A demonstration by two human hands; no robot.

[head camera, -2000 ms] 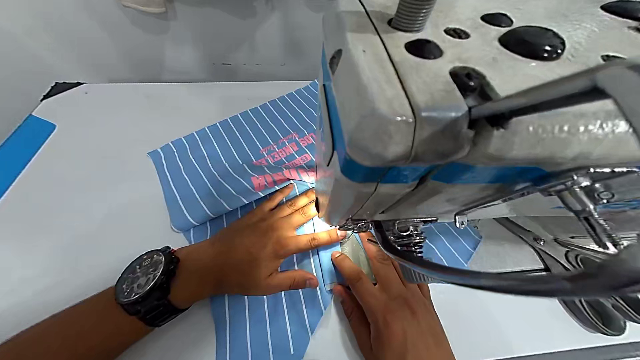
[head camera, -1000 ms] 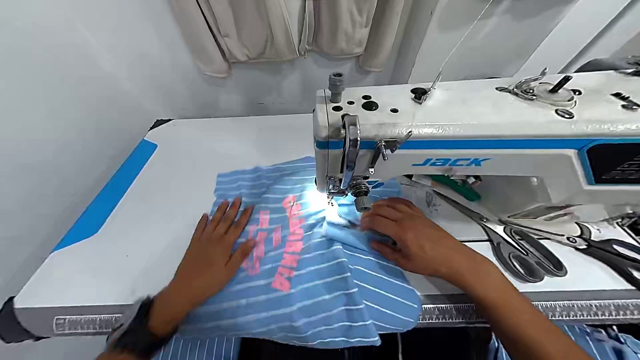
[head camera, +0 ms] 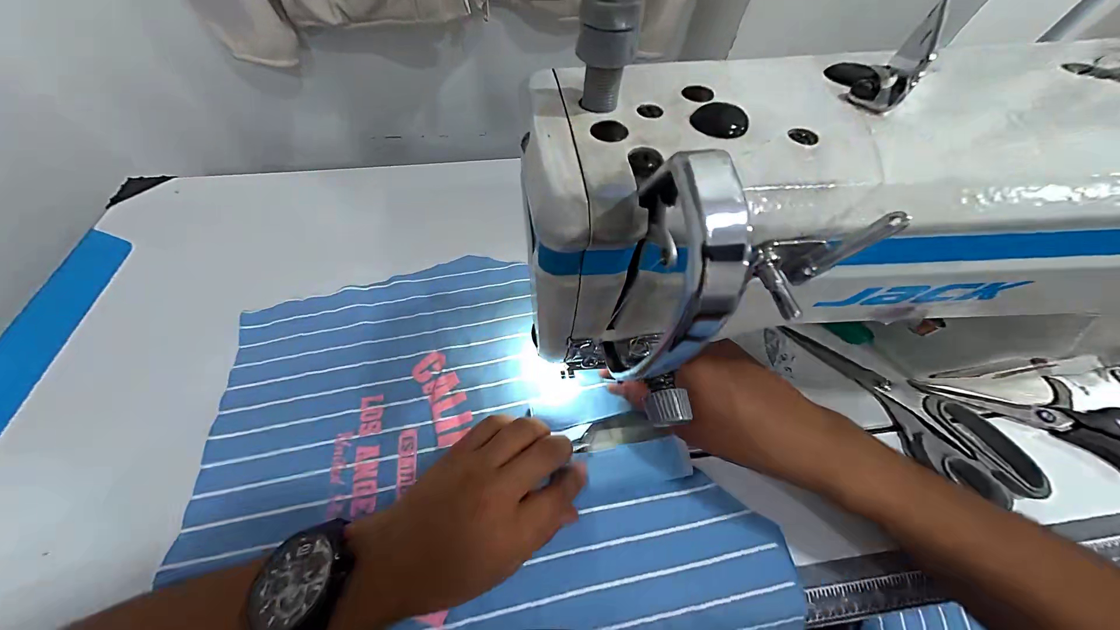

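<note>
Blue striped fabric (head camera: 332, 411) with pink printed lettering lies spread under the head of a white Jack sewing machine (head camera: 919, 166). A bright lamp lights the cloth at the needle area. My left hand (head camera: 490, 507), a dark watch on its wrist, rests on the fabric just below and left of the needle, fingers curled at the edge of a small folded blue piece (head camera: 630, 464); whether it pinches the cloth is unclear. My right hand (head camera: 700, 394) reaches behind the thread guard and knurled knob, beside the presser foot, its fingertips mostly hidden.
Large metal scissors (head camera: 927, 420) lie under the machine arm, and a black-handled pair (head camera: 1059, 418) is at the right. A measuring tape (head camera: 866, 599) runs along the table's front edge. Beige garments (head camera: 376, 10) hang at the back wall. Blue tape (head camera: 61, 306) marks the table's left side.
My left hand has moved from flat on the printed cloth towards the needle. The right hand has gone further in behind the machine head. The fabric lies turned differently. The view is closer.
</note>
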